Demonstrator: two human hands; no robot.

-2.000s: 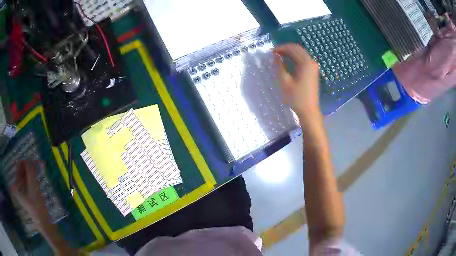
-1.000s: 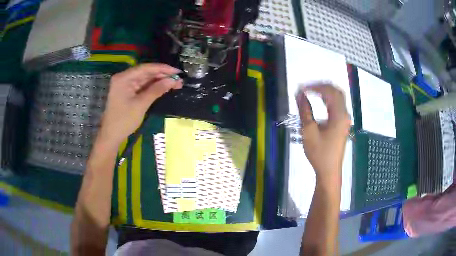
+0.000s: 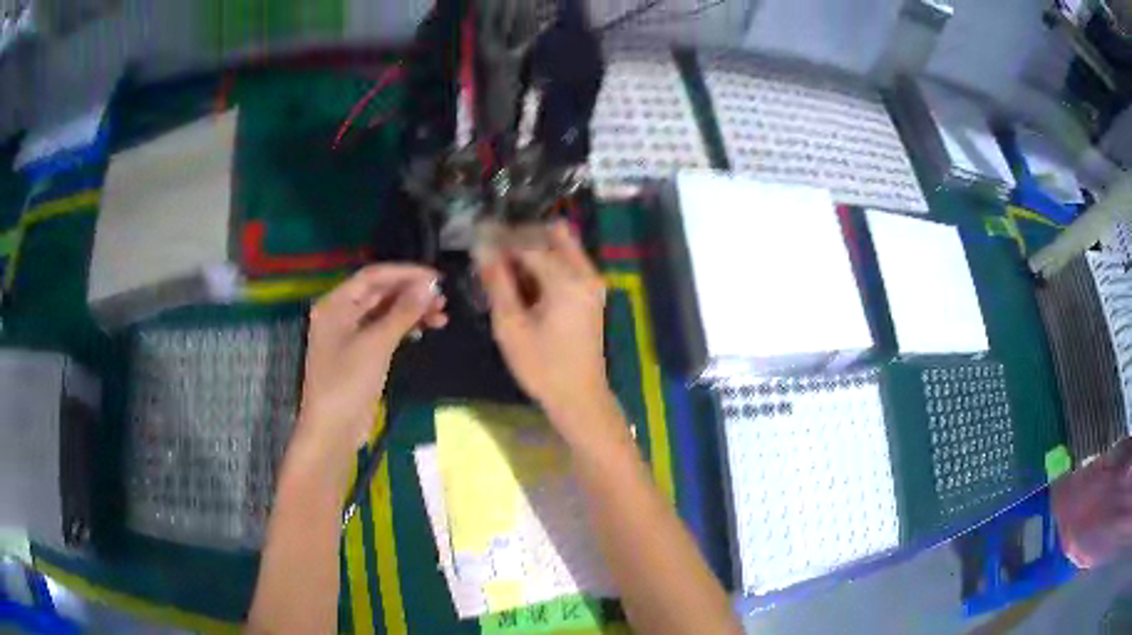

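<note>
The black test fixture (image 3: 497, 186) stands at top centre, blurred. My right hand (image 3: 546, 310) is at its front, fingertips at the nest area; the fingers hide the seat, and I cannot tell whether they hold anything. My left hand (image 3: 372, 325) is just left of it, thumb and fingertips pinched on a small component (image 3: 435, 289), its type unclear. The right-hand component tray (image 3: 807, 478) is white with dark parts in its top rows. The left-hand component tray (image 3: 205, 428) is grey with rows of dots.
Yellow and printed label sheets (image 3: 478, 496) lie in front of the fixture, partly under my right forearm. White-topped stacked trays (image 3: 770, 267) stand right, a beige-topped stack (image 3: 168, 205) left. Dotted trays (image 3: 807, 130) lie behind. A person's pink sleeve (image 3: 1099, 509) is at the right edge.
My right hand has moved left from over the white trays to the fixture's front. My left hand stays beside the fixture, still pinching the small part. The camera view has shifted.
</note>
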